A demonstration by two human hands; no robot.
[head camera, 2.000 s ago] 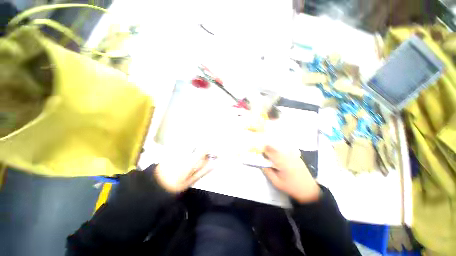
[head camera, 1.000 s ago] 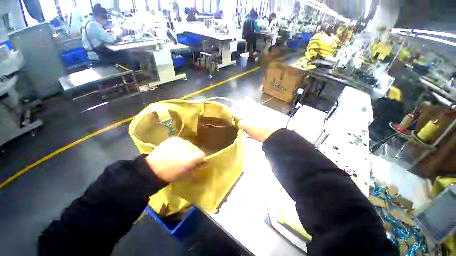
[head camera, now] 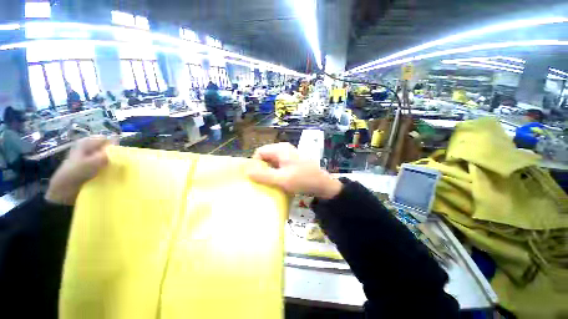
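A yellow tote bag body [head camera: 174, 237] hangs upright close in front of me, its face turned to me, with a seam running down its middle. My left hand [head camera: 81, 168] grips its top left corner. My right hand [head camera: 293, 171] grips its top edge at the right. The bag's lower end is cut off by the picture's bottom edge. Its handles do not show, and its inside is hidden.
The white machine table [head camera: 324, 283] is partly behind the bag, with the sewing machine head [head camera: 311, 147] beyond. A grey control panel [head camera: 415, 188] stands near tan tabs and blue hardware [head camera: 406, 217]. Yellow bags [head camera: 498, 193] are heaped at right. People sit at machines farther off.
The bag has come up from the table's left side, over the blue bin, to in front of me. Both hands now hold its top edge spread. The view has tilted up and turned right.
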